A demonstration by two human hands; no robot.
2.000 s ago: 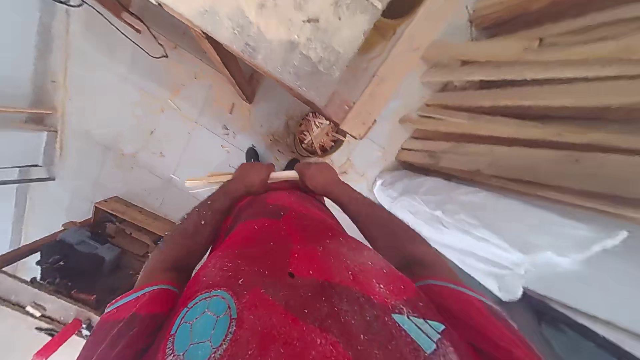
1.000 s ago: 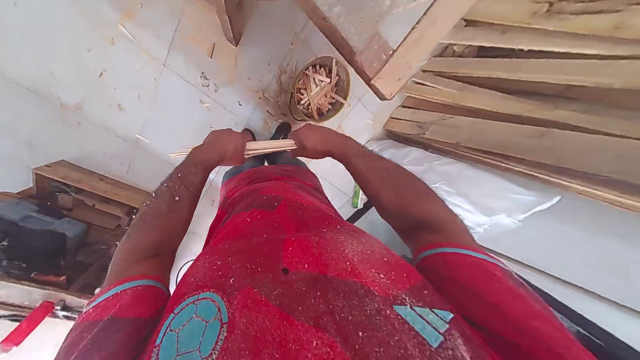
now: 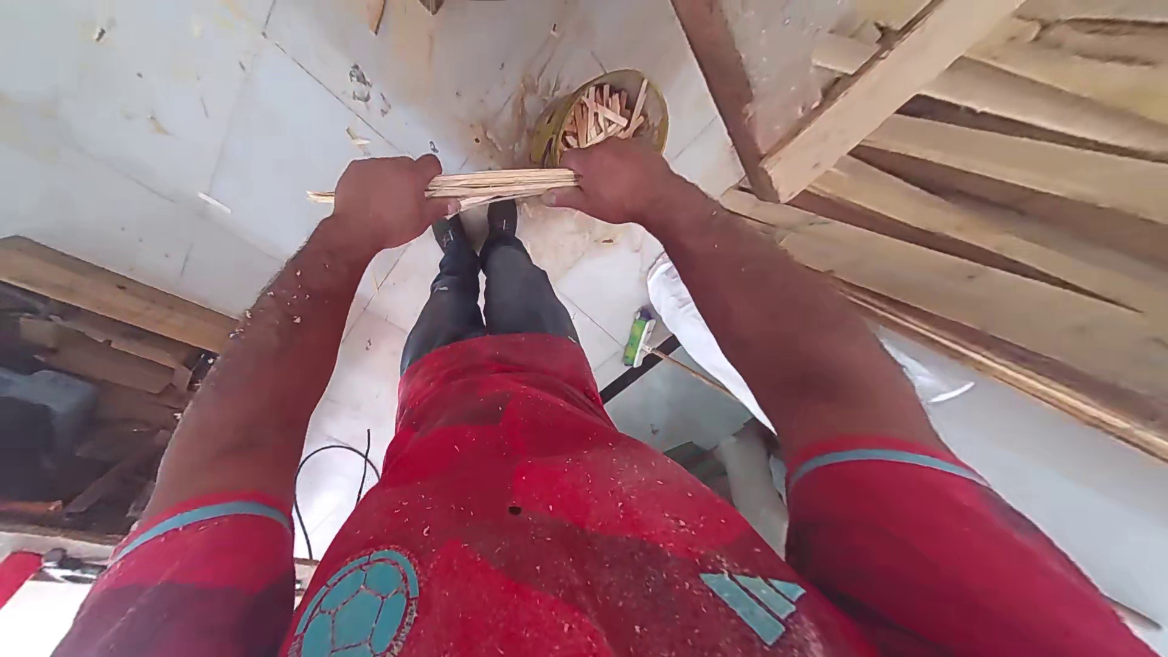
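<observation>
A bundle of thin wooden strips (image 3: 502, 183) spans the gap between my two fists, roughly level and out in front of my waist. My left hand (image 3: 388, 201) grips its left part, and a short end pokes out beyond that fist. My right hand (image 3: 616, 178) is closed around the right end. Just beyond my right hand, on the floor, stands a round yellowish bucket (image 3: 545, 137) holding many short wood pieces (image 3: 598, 114); my hand covers part of its near rim.
Long rough boards (image 3: 985, 246) are stacked at the right, near a wooden frame corner (image 3: 776, 173). A wooden crate (image 3: 109, 283) with scraps lies at the left. A black cable (image 3: 315, 456), a green-and-white object (image 3: 638, 338) and white sheeting (image 3: 680, 310) are on the floor.
The view has shifted, showing more of my legs and the floor. Both my hands keep hold of the strips, now farther out from my body, and more of the bundle shows between them.
</observation>
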